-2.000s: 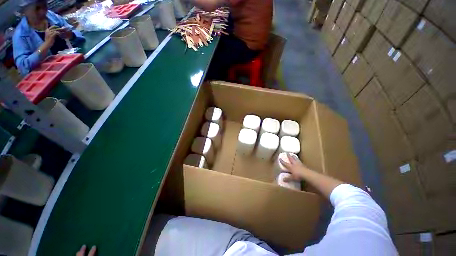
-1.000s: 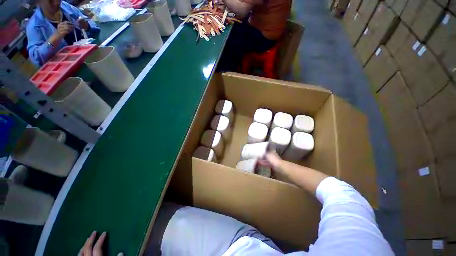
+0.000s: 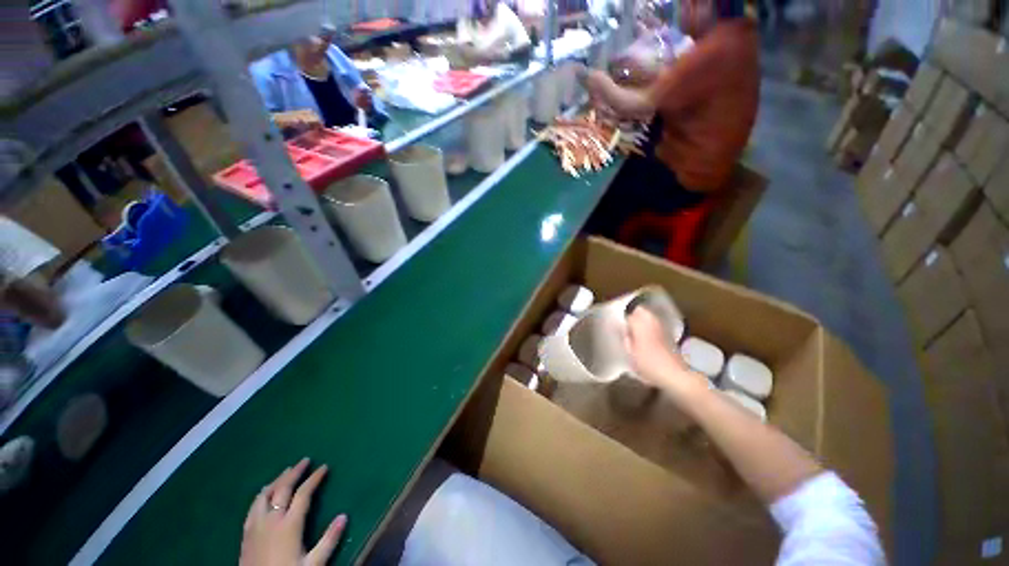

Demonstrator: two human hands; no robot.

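Observation:
My right hand (image 3: 655,352) is shut on cream housing shells (image 3: 592,341), lifted over the open brown carton (image 3: 664,470) with their open mouths showing. At least two shells are in the grip; the fingers are partly hidden inside them. More shells stand closed end up in the carton (image 3: 748,376), on both sides of the held ones. My left hand (image 3: 287,520) lies on the green workbench (image 3: 365,387) near the bottom edge, fingers apart and empty.
Shells stand along the inner belt (image 3: 199,337) beyond the pale rail. A metal post (image 3: 277,166) rises at left. Red tray (image 3: 304,160), blue basket (image 3: 146,227) and orange strips (image 3: 586,142) lie farther off. A person in orange (image 3: 714,100) sits beyond the carton. Stacked cartons (image 3: 952,221) stand right.
My right hand has lifted shells up from the carton, where it was among them. My left hand shows farther onto the bench. The view has tilted up and turned left.

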